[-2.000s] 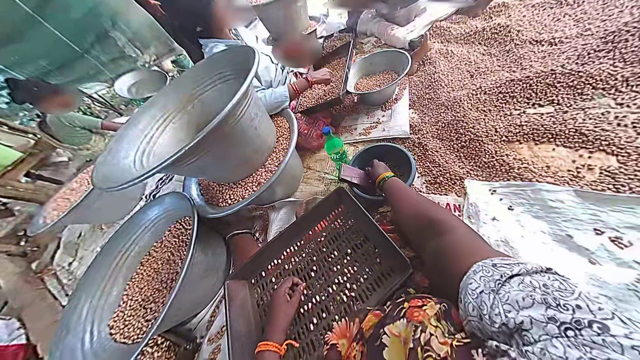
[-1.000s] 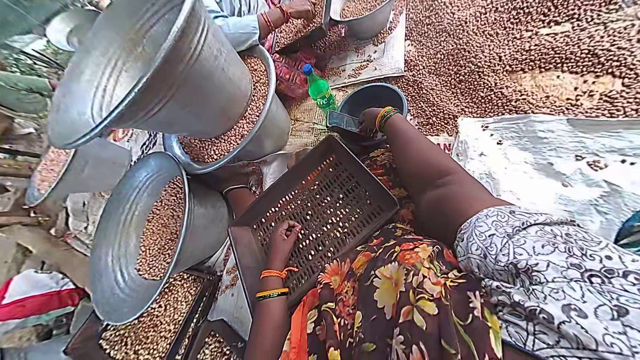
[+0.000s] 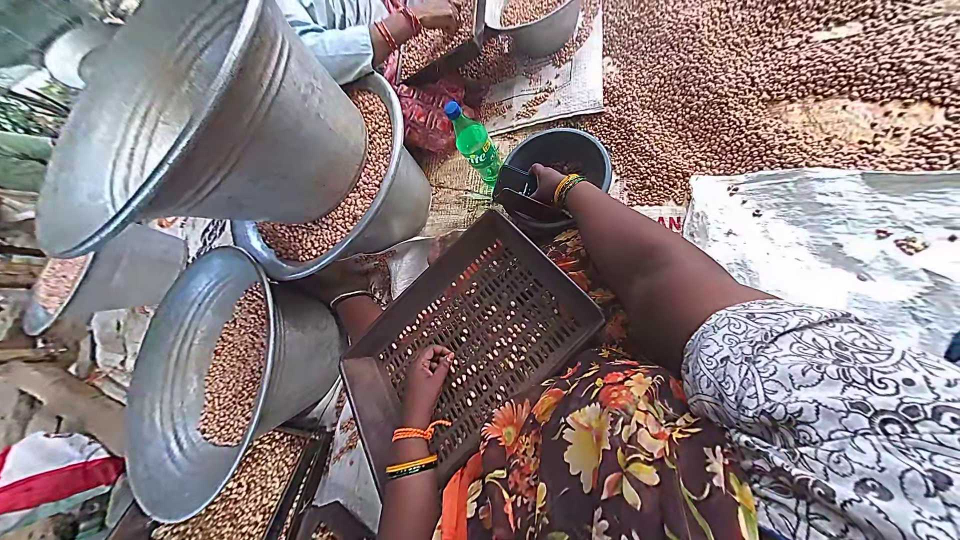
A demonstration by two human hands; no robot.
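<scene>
My left hand (image 3: 429, 373), with an orange thread and bangles at the wrist, is over a dark slotted plastic tray (image 3: 375, 394) on my lap. Its fingers are curled; whether they pinch anything cannot be told. Pale kernels or nuts lie scattered over the slots. My right hand (image 3: 547, 184) is at the rim of a dark round tub (image 3: 592, 154), gripping a dark flat-sided scoop or small container (image 3: 517, 180) whose exact kind is unclear. Some brown nuts show inside the tub. Left of it stands a green plastic soda bottle (image 3: 474, 146) with a blue cap.
Large metal basins (image 3: 300, 112) stand at the left, a lower one (image 3: 409, 195) full of nuts. Another metal basin (image 3: 307, 345) of nuts is tilted beside the tray. A co-worker's hand (image 3: 433, 15) is at the top. Nuts (image 3: 735, 97) cover the ground at upper right beside a pale sheet (image 3: 840, 232).
The view has shifted downward and closer. My right hand, deeper in the tub earlier, is now at its near left rim with the dark scoop or container. My left hand stays over the tray.
</scene>
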